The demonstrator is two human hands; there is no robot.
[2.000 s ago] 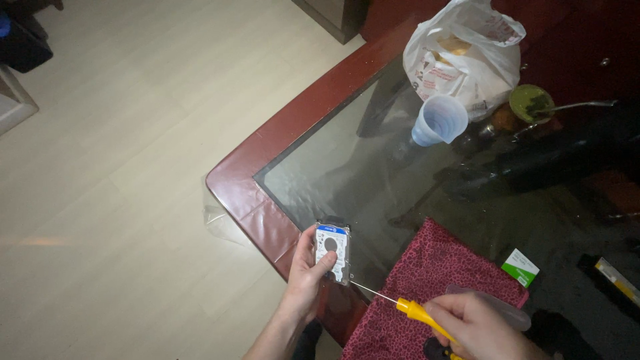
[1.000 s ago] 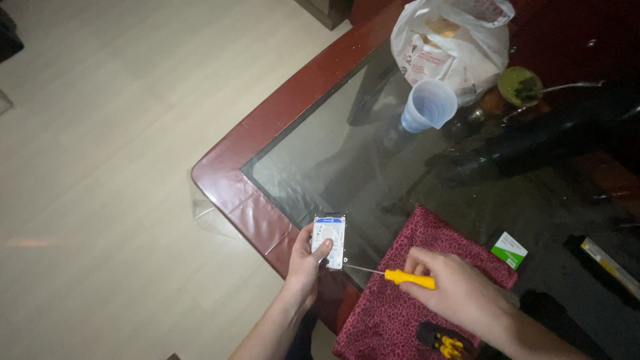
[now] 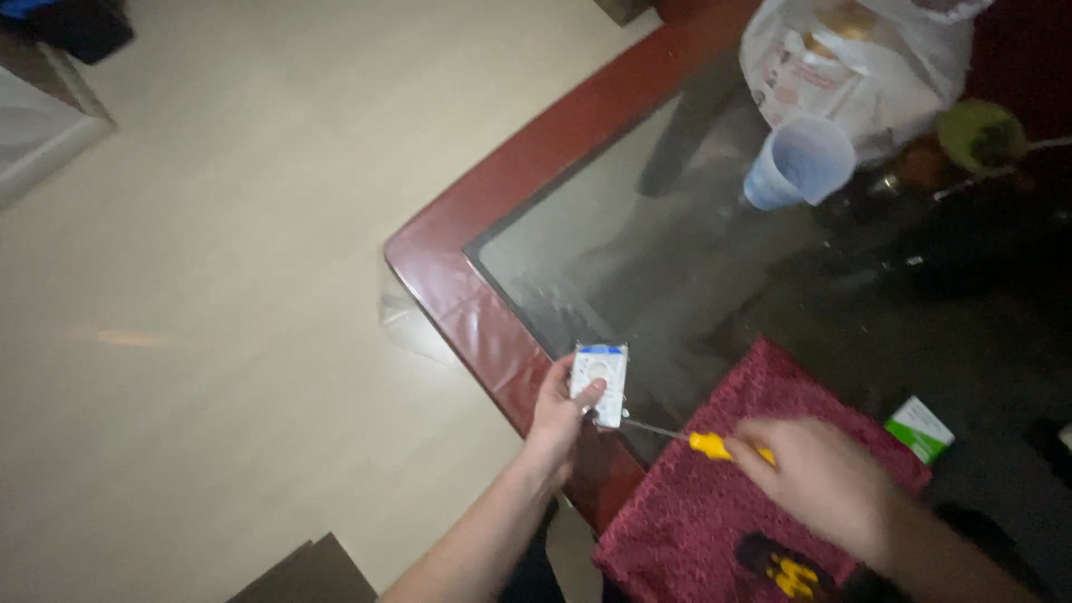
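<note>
A small hard drive [image 3: 611, 394] with a white and blue label is held in my left hand [image 3: 563, 414], thumb across its face, above the table's edge. My right hand [image 3: 804, 473], somewhat blurred, grips the yellow handle of a screwdriver [image 3: 710, 445]. The thin shaft points left, and its tip is at the drive's lower right corner; whether it sits in a screw cannot be told. Beneath my right hand lies a dark red patterned cloth [image 3: 670, 511], with a black and yellow item [image 3: 791, 574] on it.
A blue-tinted plastic cup [image 3: 800, 163] stands by a white plastic bag [image 3: 871, 75]. Right of them is a green cup [image 3: 980, 136] with a metal straw. A green and white small box [image 3: 919, 429] lies beside the cloth. The table's red rim [image 3: 452, 218] borders its dark glass top.
The screwdriver tip stays near the drive's lower right corner. My right hand has shifted its grip on the handle. The drive remains in my left hand.
</note>
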